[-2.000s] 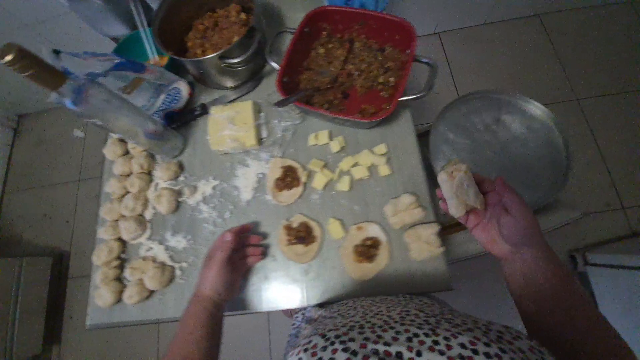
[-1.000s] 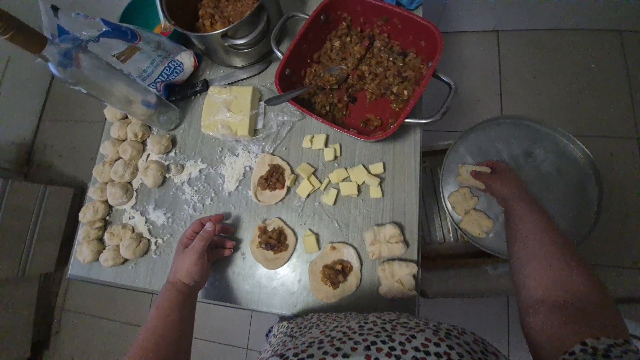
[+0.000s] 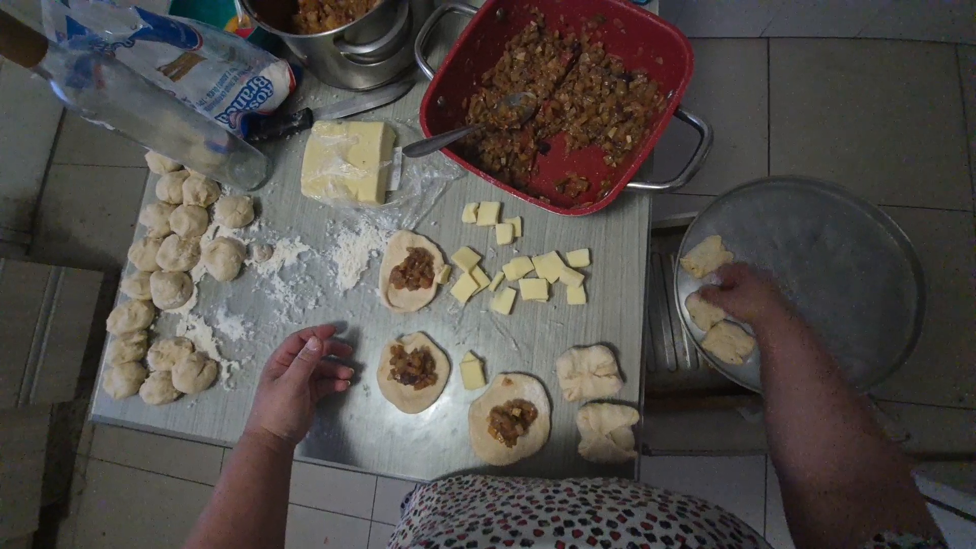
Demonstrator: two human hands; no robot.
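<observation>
My right hand [image 3: 743, 293] is over the left part of a round metal tray [image 3: 839, 305], its fingertips touching a folded dough parcel [image 3: 704, 310]; whether they grip it I cannot tell. Two more parcels lie beside it, one above [image 3: 707, 256] and one below [image 3: 727, 342]. My left hand [image 3: 305, 374] hovers over the table with fingers apart, holding nothing. To its right are dough discs topped with filling, at the top [image 3: 412, 271], the middle [image 3: 412, 372] and lower right [image 3: 509, 419]. Two folded parcels [image 3: 589, 373] [image 3: 608, 432] rest near the table's right edge.
Dough balls [image 3: 177, 252] and flour [image 3: 290, 274] cover the table's left side. Cheese pieces [image 3: 534, 288] lie below a red pan [image 3: 564, 194] of filling with a spoon [image 3: 446, 141]. A cheese block [image 3: 347, 164], knife [image 3: 366, 101], glass bottle [image 3: 168, 126], flour bag [image 3: 263, 88] and steel pot [image 3: 328, 57] stand behind.
Two seconds ago my right hand held a dough parcel up beside the tray; now the hand is down at the tray, where three parcels lie. My left hand has stayed over the table.
</observation>
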